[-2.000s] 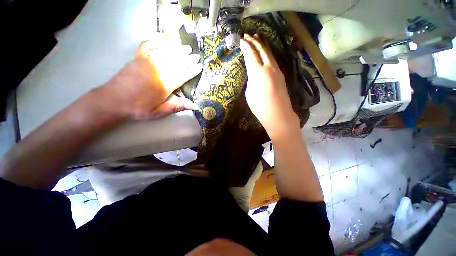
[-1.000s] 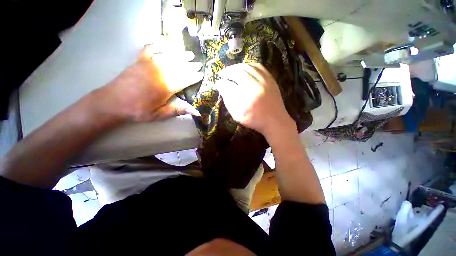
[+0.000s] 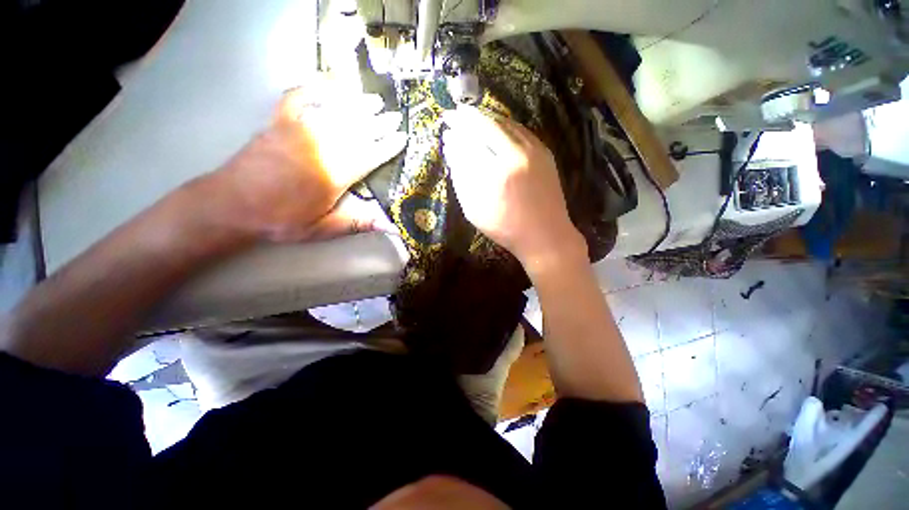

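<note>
The patterned fabric panel (image 3: 423, 204), dark with gold scrolls and a round medallion, lies at the needle area of the sewing machine (image 3: 598, 25) and hangs over the table's front edge. My left hand (image 3: 309, 169) lies on the table at the panel's left edge, thumb and fingers spread at the edge; glare washes it out. My right hand (image 3: 503, 179) grips the panel just below the presser foot area, its fingertips bent into the fabric. The needle itself cannot be made out.
A wooden ruler (image 3: 623, 110) and the black loop handles of shears (image 3: 616, 179) lie right of the panel. A white parts tray (image 3: 767, 187) is at the right. Dark cloth (image 3: 70, 80) is at the upper left. The littered tiled floor (image 3: 678, 349) shows below.
My right hand moved from lying flat on the panel's right side to gripping it nearer the middle. The fabric bunched, then the medallion came into view again. My left hand stayed nearly still.
</note>
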